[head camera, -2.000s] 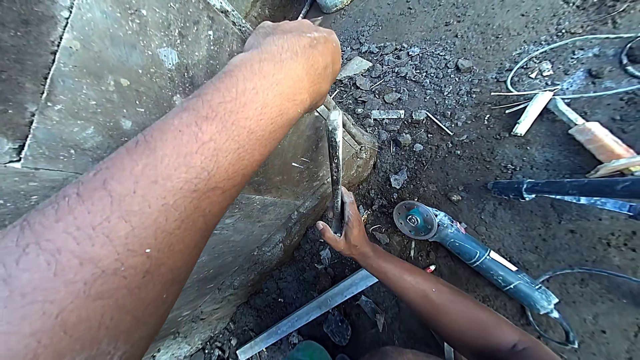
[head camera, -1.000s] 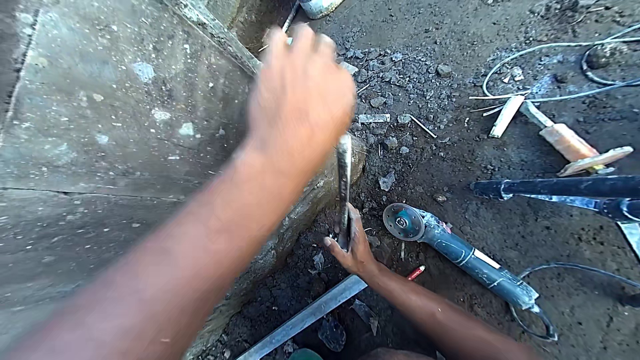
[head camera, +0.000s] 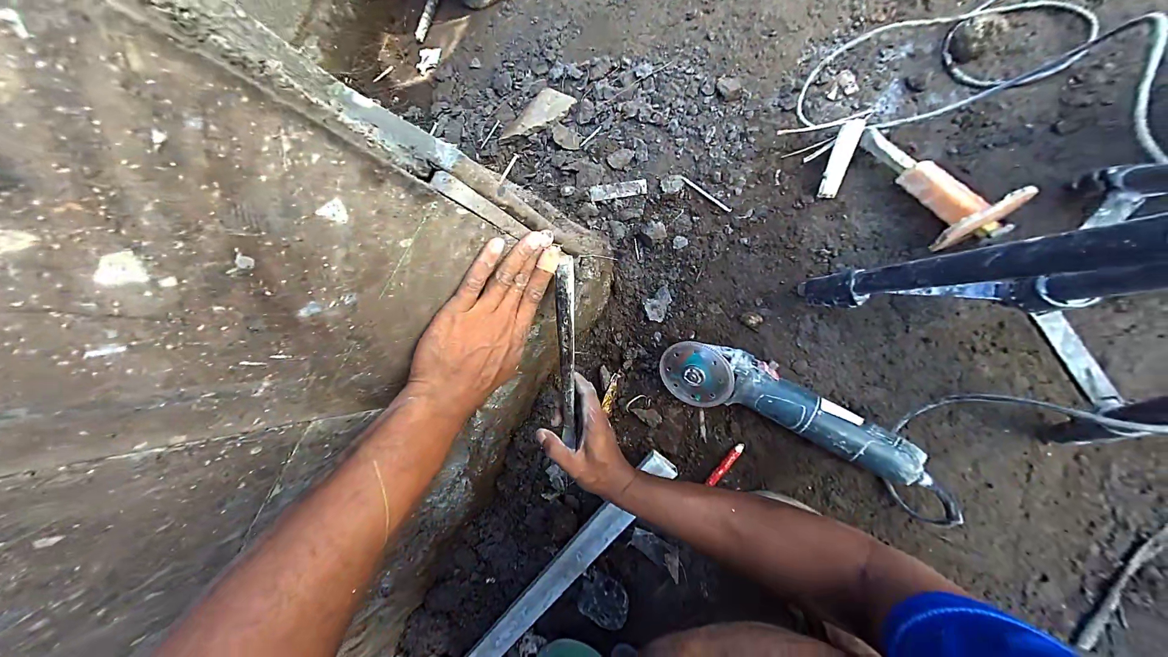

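My left hand (head camera: pixel 479 328) lies palm down on the grey slab (head camera: pixel 265 301), its fingertips at the slab's edge, beside the top end of a long narrow bar (head camera: pixel 566 328). That bar runs along the slab's side face, and my right hand (head camera: pixel 591 443) grips its lower end. Whether the bar is a metal tool or a cut strip, I cannot tell. A narrow strip (head camera: pixel 479 203) sits along the slab's upper edge, just beyond my left fingertips. Below my right wrist, a straight metal length (head camera: pixel 566 570) rests on the soil.
An angle grinder (head camera: pixel 794 406) with a disc lies right of my hands, its cord trailing. Close by is a red marker or pencil (head camera: pixel 724 465). Dark tubular legs (head camera: pixel 985 265) stand at the right. A trowel-like tool (head camera: pixel 949 196), coiled cable (head camera: pixel 912 114) and rubble (head camera: pixel 620 137) lie further off.
My left hand, raised over the slab's edge and blurred a second ago, has come down flat on the slab. My right hand has kept its hold on the bar.
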